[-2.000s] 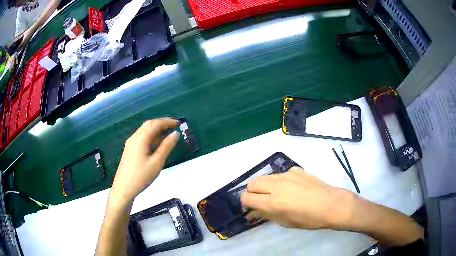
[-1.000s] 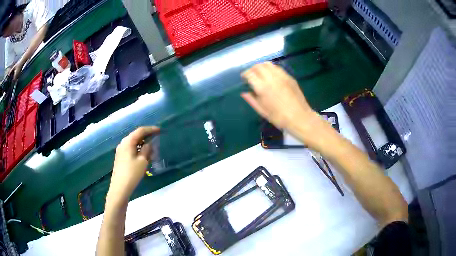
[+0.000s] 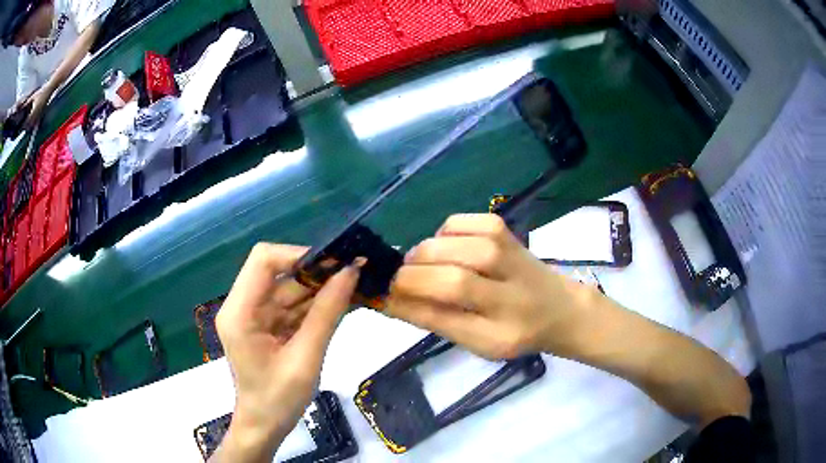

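Observation:
A black phone middle frame is held up tilted over the belt edge, its far end pointing up and right. My left hand grips its near solid end, thumb on the surface. My right hand is closed on the same end from the right; its fingertips are partly hidden. Below my hands, overlapping stacked frames lie on the white work sheet. Another stack lies behind my left wrist, partly covered. One more frame lies right of the held frame, partly hidden by it.
The green conveyor belt carries several frames at left, one of them here. A dark frame lies far right. Red trays and a black tray with crumpled plastic are beyond. A person is at upper left.
The held frame, earlier flat and blurred in my left hand over the belt, is now raised and tilted. My right hand has come back from above the belt to the frame. Belt frames at left have shifted.

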